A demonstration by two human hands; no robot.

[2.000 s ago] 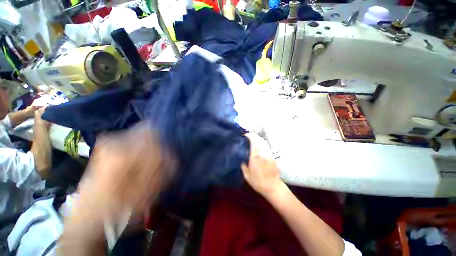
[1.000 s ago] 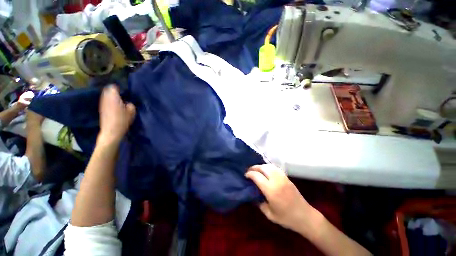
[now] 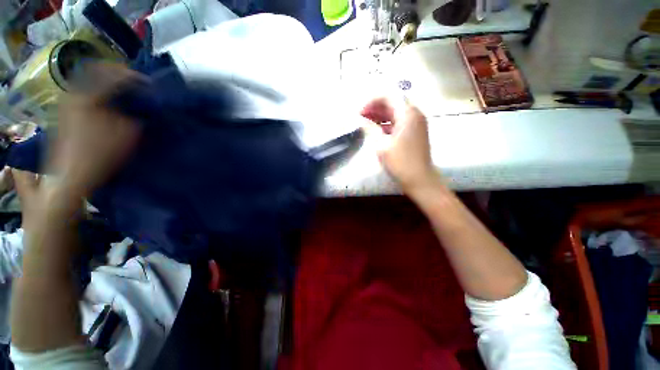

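Observation:
The navy garment piece is blurred by motion and hangs over the table's front edge at left. My left hand is blurred and holds its upper left part. A narrow corner of the navy piece reaches toward my right hand. That hand is over the table front with thumb and fingertips close together; whether cloth is between them cannot be told. A white fabric piece lies behind the navy cloth. The presser foot and needle are at the top, away from the cloth.
A smartphone lies on the white sewing table, with dark snips to its right. An orange basket holds navy and white cloth at lower right. A yellowish machine and another person's hand are at left. Red cloth covers my lap.
The view has tilted down. My left hand has moved left with the navy cloth. My right hand has come off the navy cloth's lower right part and is now nearer the needle area.

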